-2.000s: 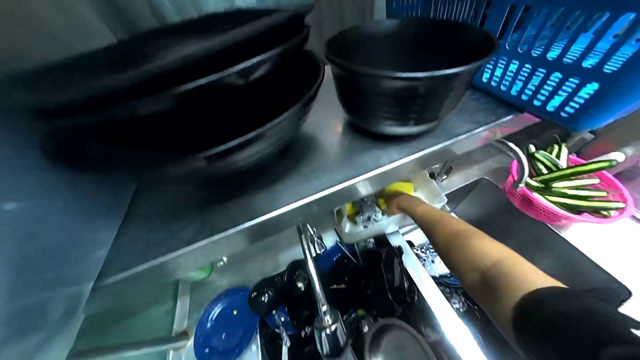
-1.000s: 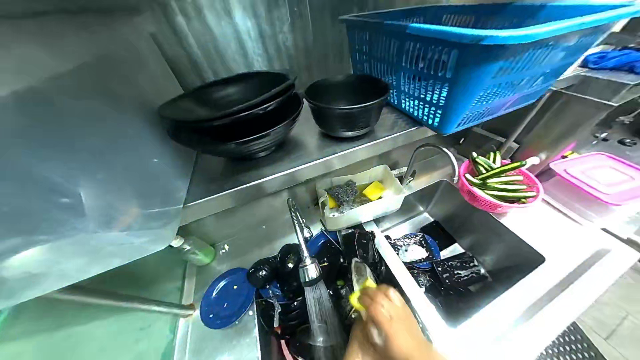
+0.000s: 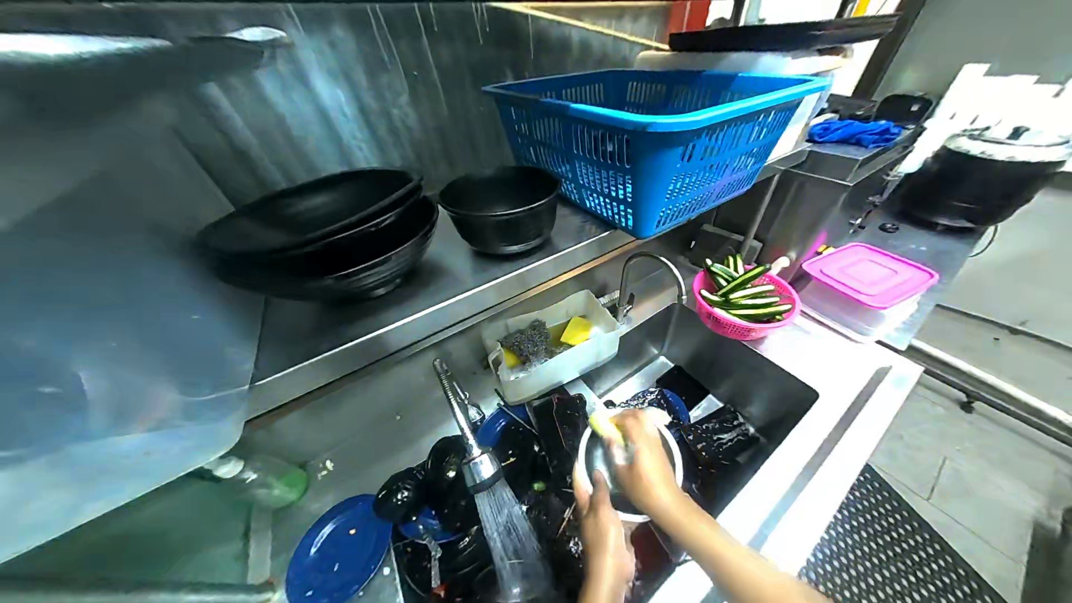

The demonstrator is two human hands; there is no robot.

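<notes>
My left hand (image 3: 605,536) grips the near left rim of a round metal bowl (image 3: 667,469) above the sinks. Inside the bowl, my right hand (image 3: 645,469) presses a yellow sponge (image 3: 605,425), partly hidden by the fingers. Left of my hands, water sprays from a faucet head (image 3: 481,469) onto dark dishes (image 3: 448,486) piled in the left sink. More dark dishes (image 3: 720,435) lie in the right sink. Behind the bowl, a white plastic container (image 3: 578,368) holds a metal scourer (image 3: 528,342) and another yellow sponge (image 3: 576,331).
A blue plate (image 3: 339,548) lies left of the sink. The shelf above bears stacked black bowls (image 3: 318,226), a single black bowl (image 3: 501,209) and a blue plastic basket (image 3: 641,151). A pink colander (image 3: 745,327) of cut green vegetables stands right, beside a pink-lidded container (image 3: 871,275).
Two seconds ago my right hand was at the white container; a second ago it held the sponge over the left sink. Now both hands are at the metal bowl. The view has swung right.
</notes>
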